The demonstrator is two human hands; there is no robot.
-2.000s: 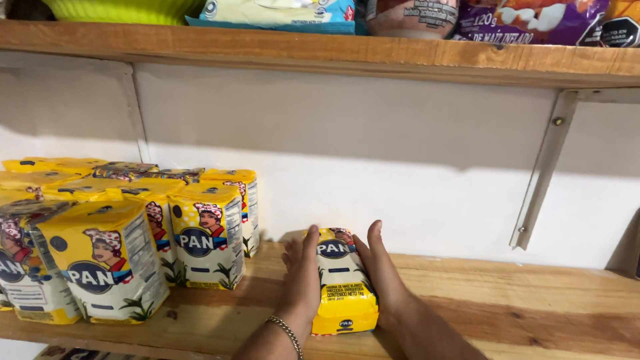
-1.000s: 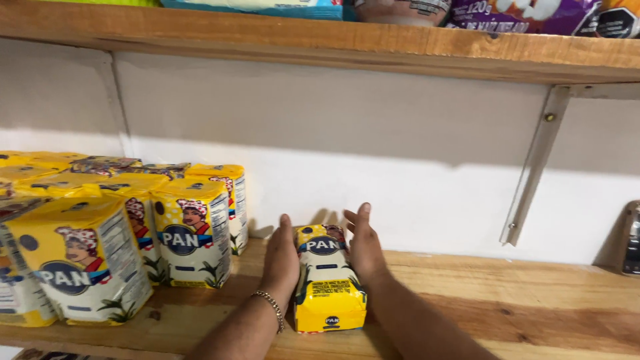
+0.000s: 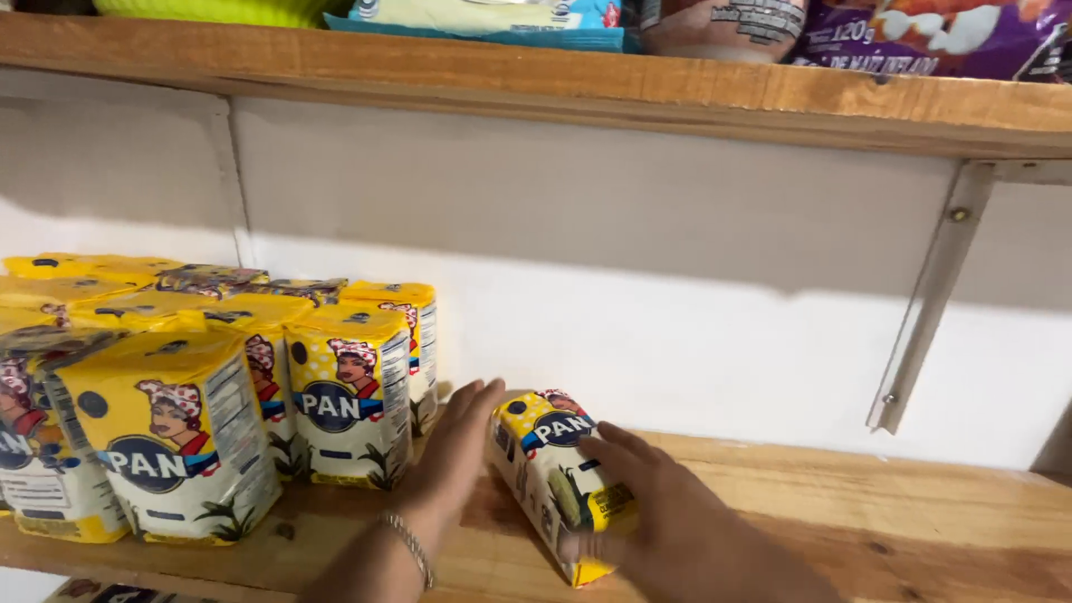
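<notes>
A yellow and white P.A.N. corn flour package (image 3: 544,469) lies on its back on the wooden shelf, its far end toward the wall. My left hand (image 3: 456,448) is just left of it, fingers extended toward the wall, with a bracelet on the wrist. Over the package's right side and near end is my right hand (image 3: 662,502), touching it; its fingers are partly blurred. Several upright packages of the same kind (image 3: 347,402) stand in rows to the left of my left hand.
An upper wooden shelf (image 3: 536,84) runs overhead, bearing a green bowl (image 3: 209,10), a blue-edged bag (image 3: 486,25) and a purple snack bag (image 3: 930,38). At the right a metal bracket (image 3: 930,301) is fixed to the white wall. More packaging (image 3: 126,592) shows below the lower shelf.
The lying package has turned, so its left side now shows. My right hand has come over its near end, while my left hand stands a little apart from it.
</notes>
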